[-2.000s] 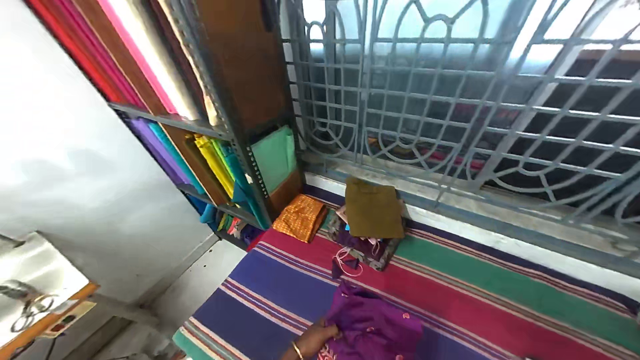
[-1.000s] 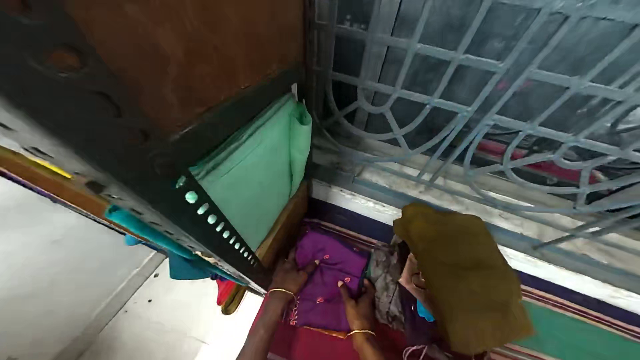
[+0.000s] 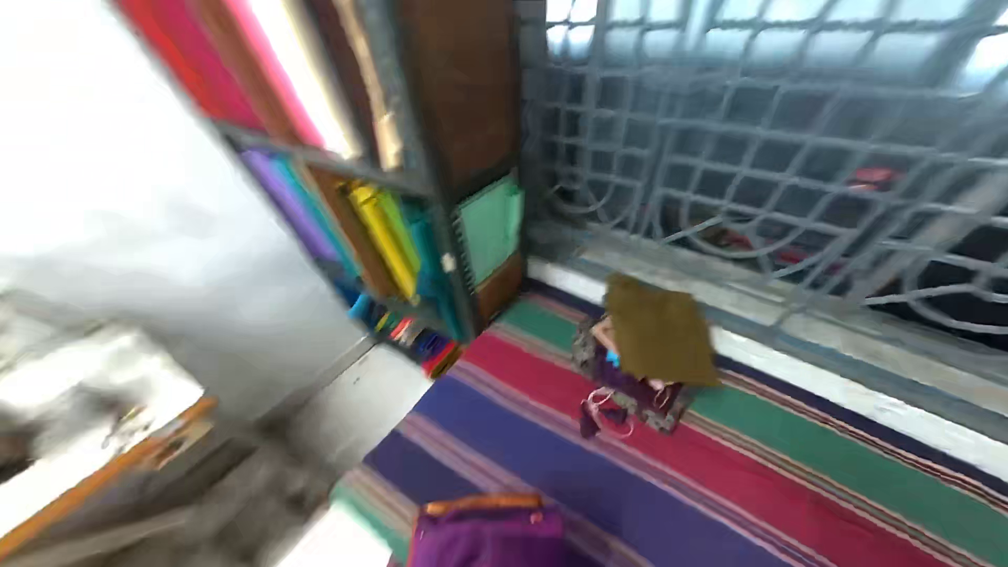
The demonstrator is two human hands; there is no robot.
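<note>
At the bottom edge of the head view lies a folded purple cloth (image 3: 488, 535), with an orange cloth (image 3: 484, 502) showing along its far edge. Neither of my hands shows in this frame, so what they hold or touch is hidden. Farther back, near the window, an olive-brown cloth (image 3: 661, 331) rests on a small pile of folded fabrics (image 3: 630, 386). A purple piece with a pale looped cord (image 3: 606, 413) hangs from the front of that pile onto the striped cloth cover (image 3: 520, 441).
A metal shelf rack (image 3: 429, 157) with brown side panels holds folded colored fabrics (image 3: 386, 236) at the left. A grey window grille (image 3: 756, 157) rises behind the striped surface. At lower left stands a wood-edged table (image 3: 102, 480), blurred.
The purple cloth and the orange cloth have moved from beside the rack to the near part of the striped surface. Both hands have left the view, which has swung back and widened.
</note>
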